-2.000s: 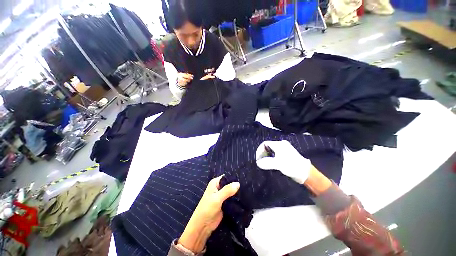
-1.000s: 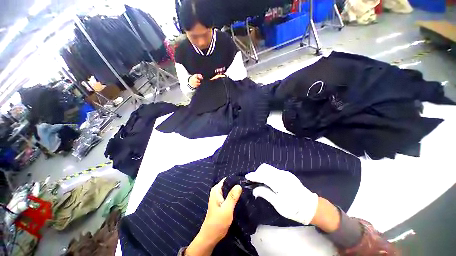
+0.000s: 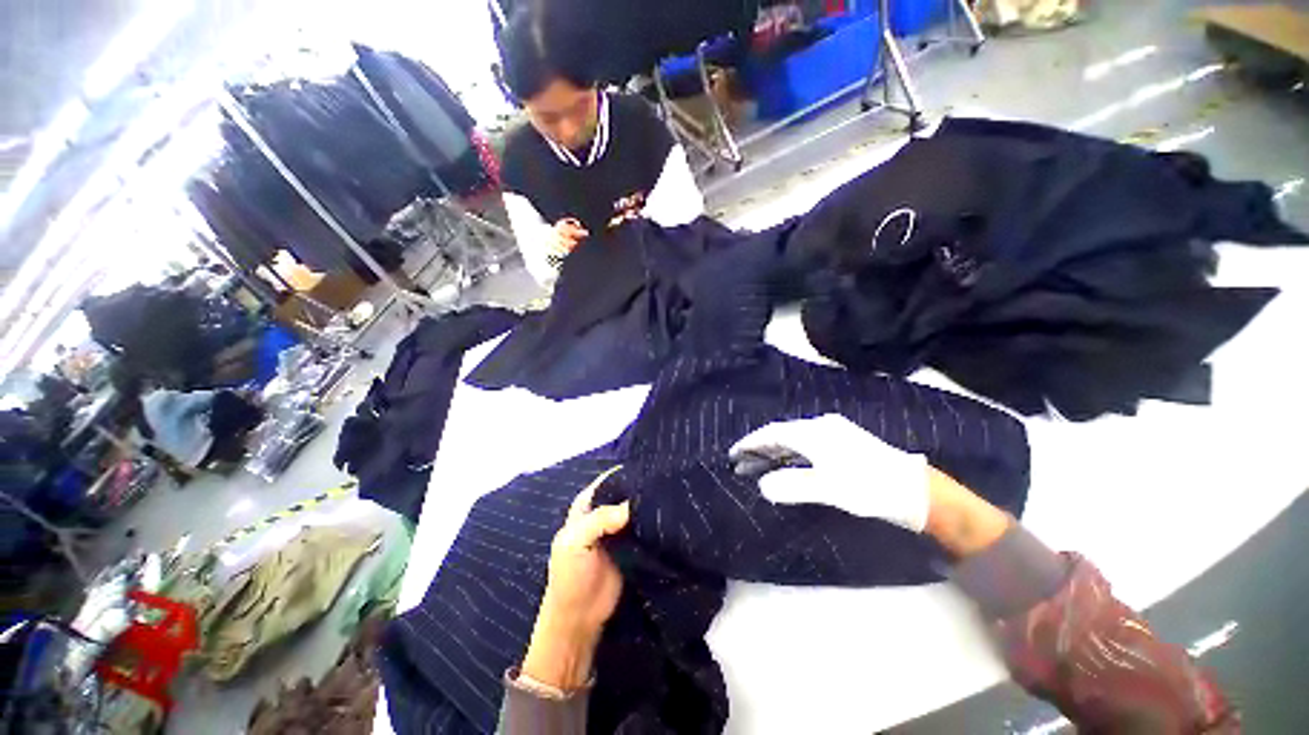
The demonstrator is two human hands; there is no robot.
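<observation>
Dark pinstriped trousers (image 3: pixel 524 553) lie spread on the white-topped table nearest me, with pale broken stripes. My bare left hand (image 3: pixel 586 557) pinches a dark edge of the garment near its middle, and plain black cloth hangs below it. My right hand (image 3: pixel 847 471), in a white glove, is over the striped cloth to the right of my left hand. Its fingers curl around a small dark tool, perhaps thread snips (image 3: pixel 768 458). The tool's tips cannot be made out. The two hands are apart.
A black garment pile (image 3: pixel 1048 266) with a white loop lies at the far right of the table (image 3: pixel 1148 474). A person (image 3: pixel 596 165) opposite handles dark cloth (image 3: pixel 603 316). Another dark pile (image 3: pixel 416 409) hangs by the left edge. A red stool (image 3: pixel 148 646) and garment heaps are on the floor at left.
My right hand has moved away from my left hand, up and slightly right, and the dark tool now shows in it. My left hand has shifted slightly left and still holds the garment.
</observation>
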